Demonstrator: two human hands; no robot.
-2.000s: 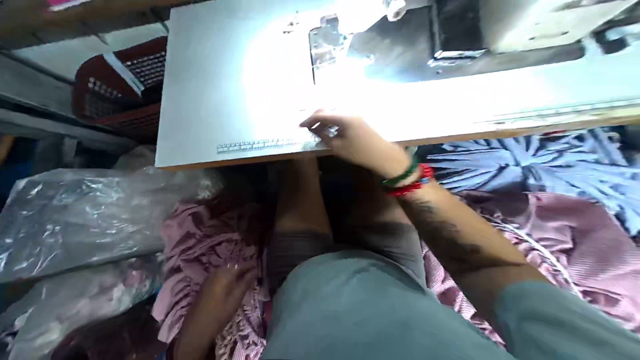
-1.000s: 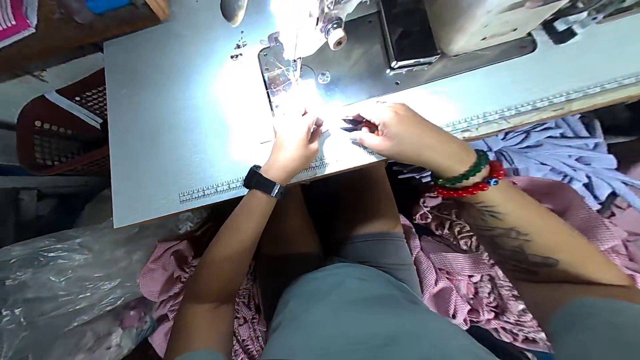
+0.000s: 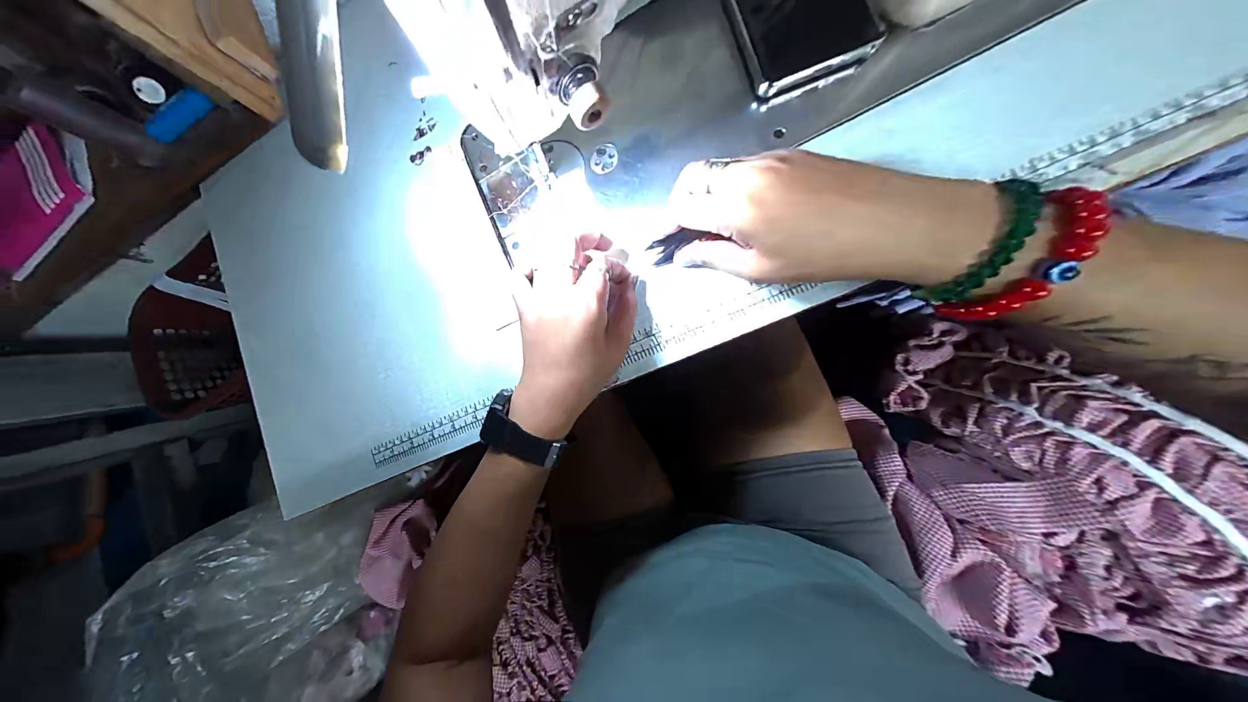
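Observation:
A sewing machine [image 3: 585, 102] stands at the top of the pale table [image 3: 341, 322], its lamp glaring over the needle plate [image 3: 507, 185]. Just below the needle area is my left hand [image 3: 575, 312], a black watch on its wrist, with thumb and fingertips pinched together; glare hides whether something thin is between them. To its right my right hand [image 3: 751, 219] grips a small dark tool [image 3: 676, 244], perhaps thread snips, pointing toward the left hand. Green and red bead bracelets circle that wrist.
Gathered pink checked fabric [image 3: 1063, 487] lies at the right, below the table edge. A clear plastic bag [image 3: 253, 604] is at lower left, a dark red basket [image 3: 185, 341] beside the table. A ruler strip [image 3: 429, 439] runs along the near edge. A wooden shelf [image 3: 185, 175] stands upper left.
My left hand has come up from the pink fabric beside my lap to the needle area. My right hand has moved right from the table's front edge. The view has shifted closer to the table.

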